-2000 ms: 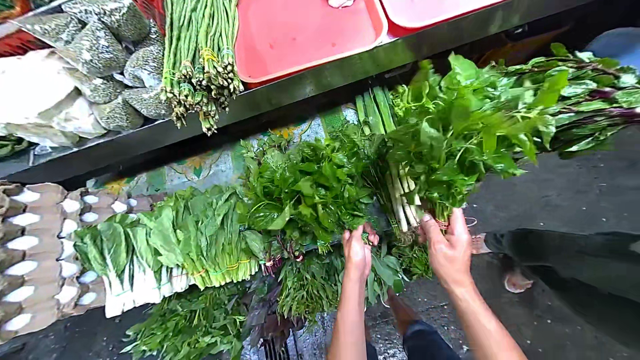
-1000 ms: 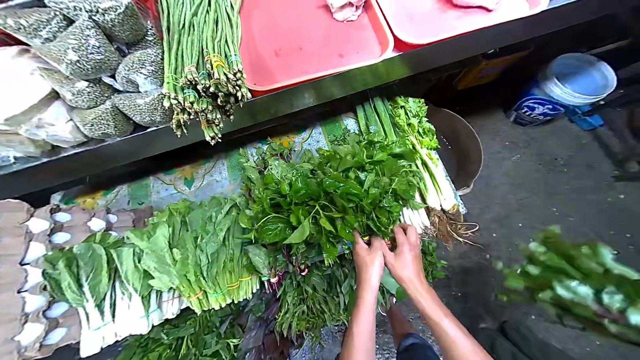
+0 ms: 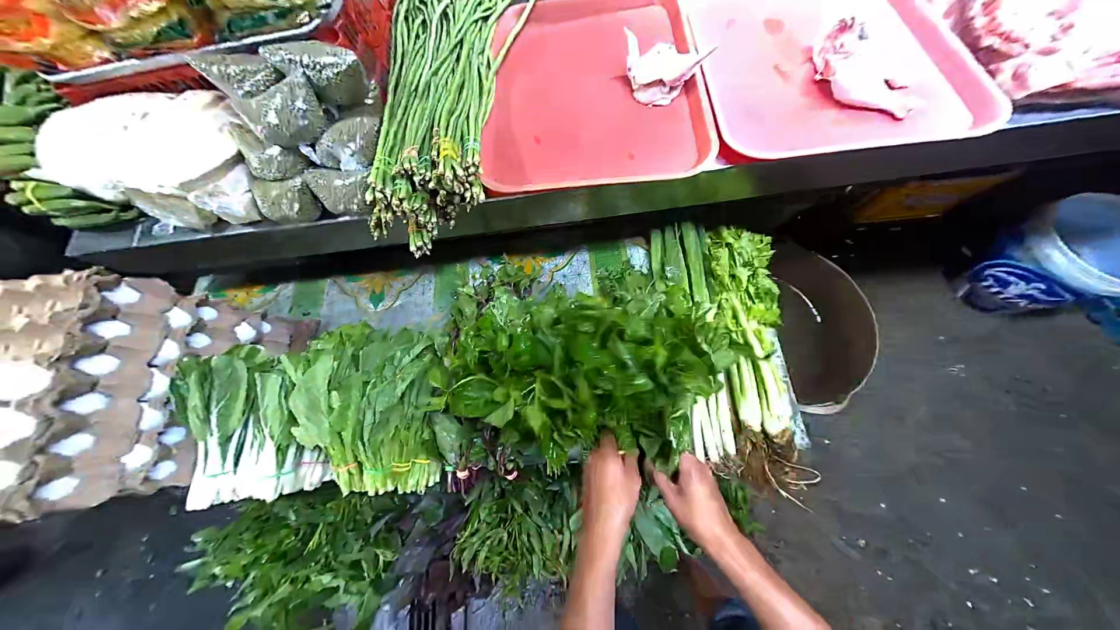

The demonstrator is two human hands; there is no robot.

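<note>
My left hand [image 3: 610, 477] grips the stem end of a bunch of leafy green herbs [image 3: 604, 350], which lies over the other greens and is slightly blurred. Close by on the right, my right hand [image 3: 691, 494] has its fingers at the lower leaves of the same pile; whether it grips any stems is hidden. Spring onions with white stalks [image 3: 713, 424] and celery with roots [image 3: 757, 385] lie just right of the herbs. To the left are bundles of leafy greens held by rubber bands [image 3: 372, 411] and white-stemmed pak choi [image 3: 232, 420].
Egg trays [image 3: 114, 376] stand at the left. Behind runs a counter edge [image 3: 595, 206] with long beans [image 3: 437, 114], bagged seeds [image 3: 289, 114] and red trays [image 3: 595, 105] holding pieces of meat. A round basin [image 3: 822, 332] and a blue-white bucket [image 3: 1085, 245] are at the right.
The large leafy bunch near my right hand two seconds ago is no longer there; one second ago a blurred bunch was at the far right. Both hands are now at the herb pile, and the view has shifted.
</note>
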